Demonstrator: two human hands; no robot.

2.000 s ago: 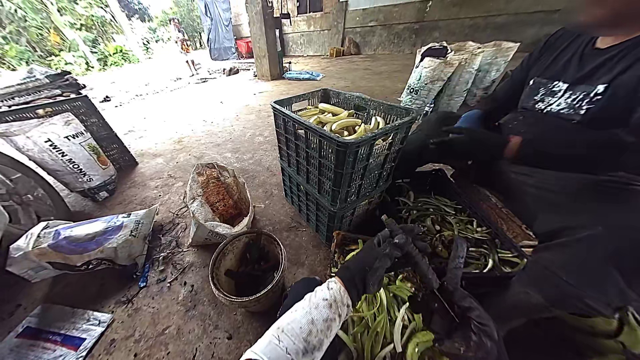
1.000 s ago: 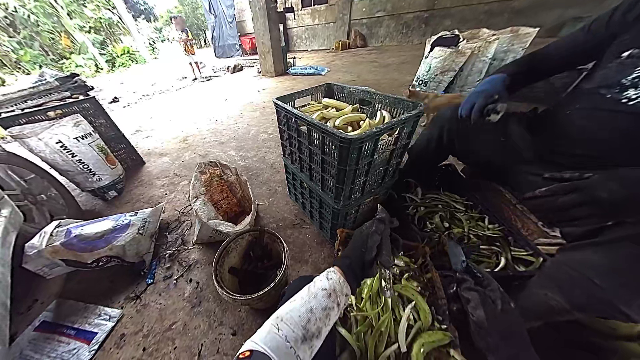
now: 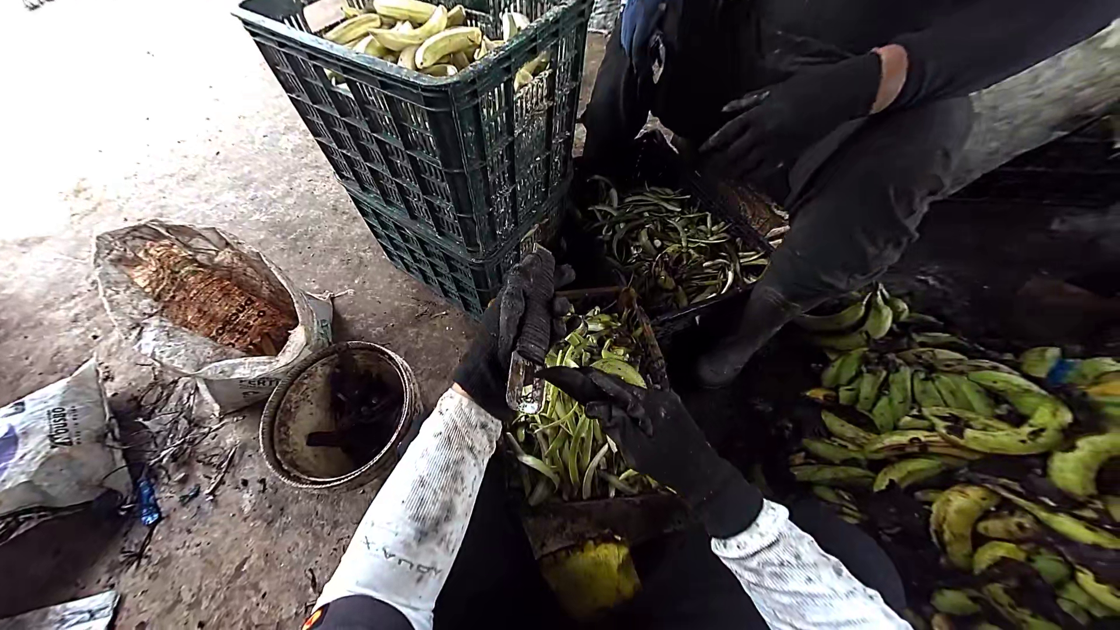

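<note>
My left hand [image 3: 497, 350], in a dark glove, holds a tool with a dark wrapped handle [image 3: 535, 306] and a shiny flat end [image 3: 525, 385]. My right hand [image 3: 643, 424], also gloved, is just right of that end, its fingers partly curled and one fingertip close to it; no object shows in it. Beneath both hands is a box [image 3: 604, 521] of green peel strips [image 3: 573, 437]. Peeled bananas or plantains [image 3: 420, 35] fill the upper of two stacked dark plastic crates [image 3: 472, 149]. Unpeeled green and yellow bunches [image 3: 945, 394] lie at the right.
A co-worker's gloved hand [image 3: 787, 114] and leg [image 3: 857, 210] are close ahead on the right, beside another container of peels [image 3: 674, 249]. Left are a round bucket [image 3: 284, 420] with dark contents, an open sack [image 3: 210, 385] of brown fibrous material and a printed sack [image 3: 61, 437].
The view has turned down and right, showing the unpeeled bunches. My hands are now apart, with the tool's shiny end visible. The co-worker's bare-looking forearm gap and dark glove have come into view above the peels.
</note>
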